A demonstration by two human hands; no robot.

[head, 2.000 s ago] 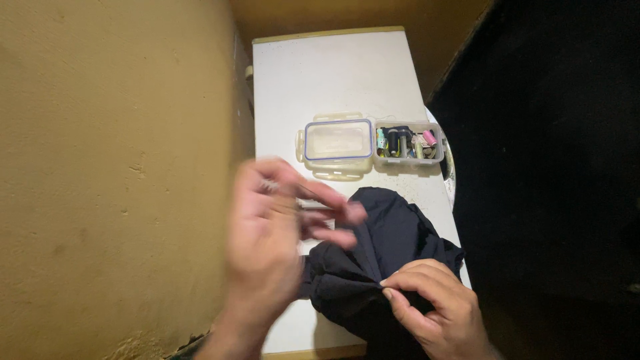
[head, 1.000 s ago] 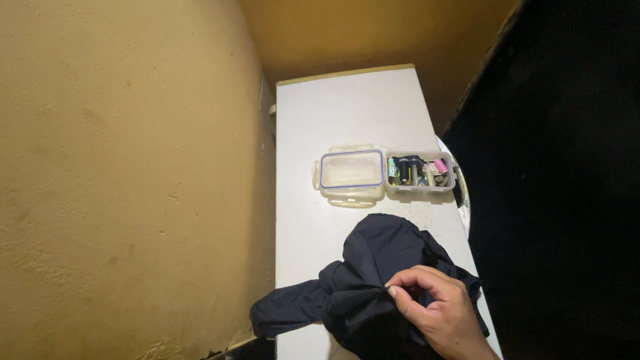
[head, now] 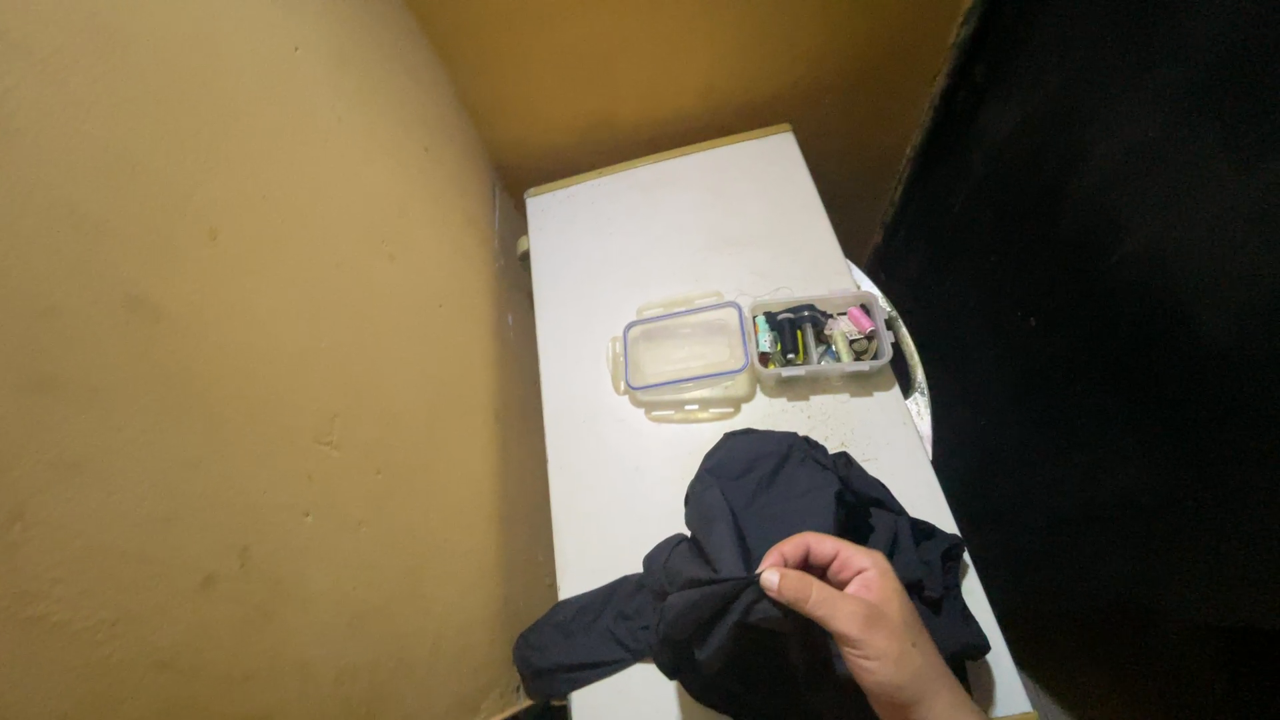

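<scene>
A dark navy cloth garment lies bunched over the near part of a white table, one narrow part of it reaching out past the left edge. My right hand pinches a fold of this cloth between thumb and forefinger near its middle. My left hand is out of view. Beyond the garment stands a clear plastic box holding thread spools, among them a pink spool and a dark spool. Its clear lid, with a blue seal, lies to the left of the box.
The white table has a tan edge strip at its far end. A tan wall runs close along the left side, and a brown surface rises behind. Past the right edge, a round pale rim shows beside a black area.
My left hand, raised over the garment two seconds ago, has left the view. My right hand still pinches the cloth. The view has shifted.
</scene>
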